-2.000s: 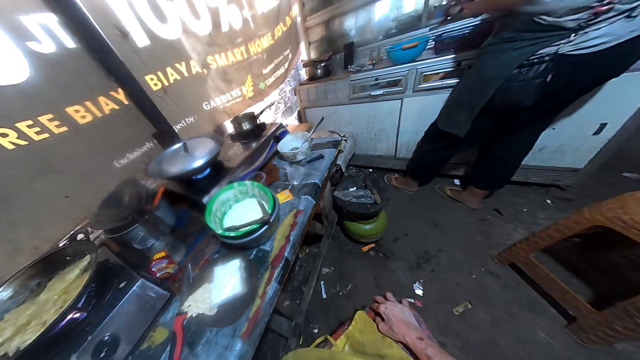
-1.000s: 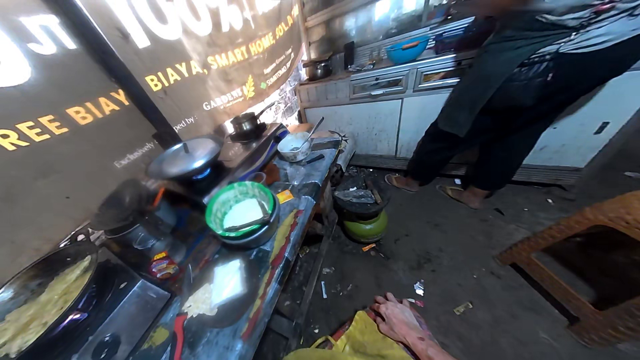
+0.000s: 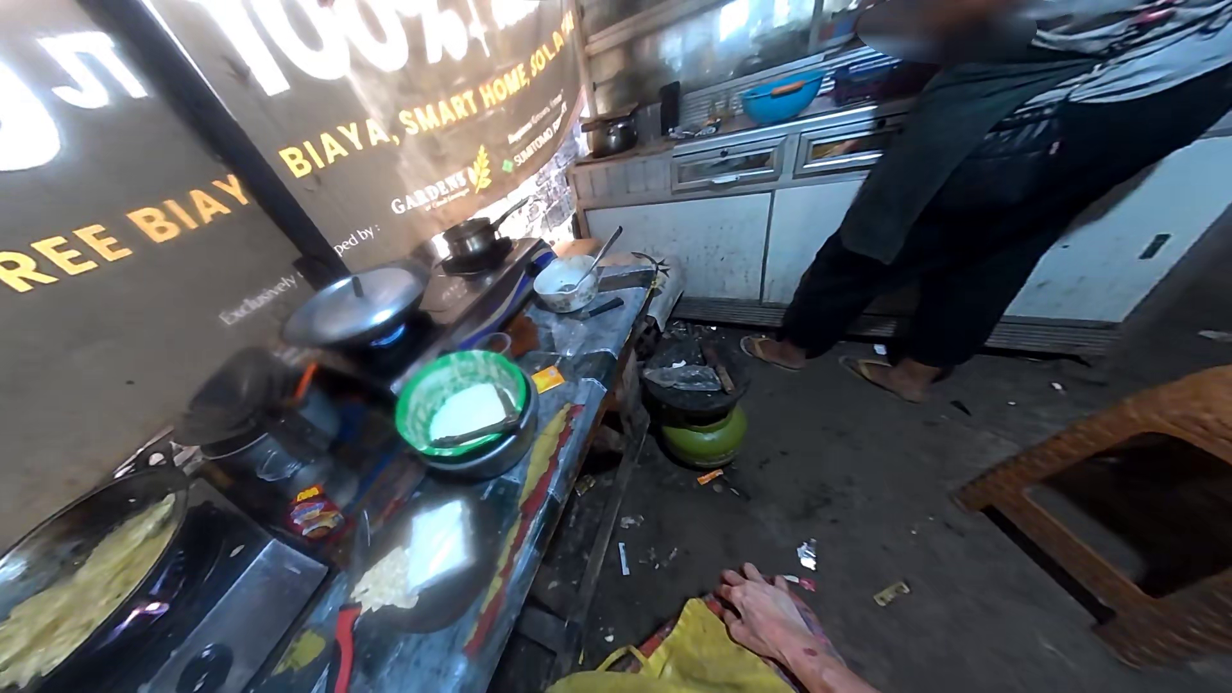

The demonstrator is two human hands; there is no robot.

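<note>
My right hand [image 3: 765, 616] rests with bent fingers beside a yellow cloth [image 3: 698, 654] at the bottom of the view; it seems to hold nothing. My left hand is out of view. On the worktable left of it, a dark round plate [image 3: 462, 587] carries a white block and pale shreds, with a red handle [image 3: 345, 645] near it. Behind the plate sits a green-rimmed bowl [image 3: 414, 409] with white contents and a utensil across it. At the lower left a wok [image 3: 77, 486] on a gas stove holds yellowish food. A lidded pan [image 3: 356, 308] stands over a blue flame.
A patterned bowl [image 3: 566, 289] with a spoon and a saucepan [image 3: 472, 241] stand farther back. A green gas cylinder [image 3: 705, 441] is on the floor beside the table. A person [image 3: 962, 192] stands at the white cabinet [image 3: 674, 241]. A brown chair [image 3: 1136, 443] is at right.
</note>
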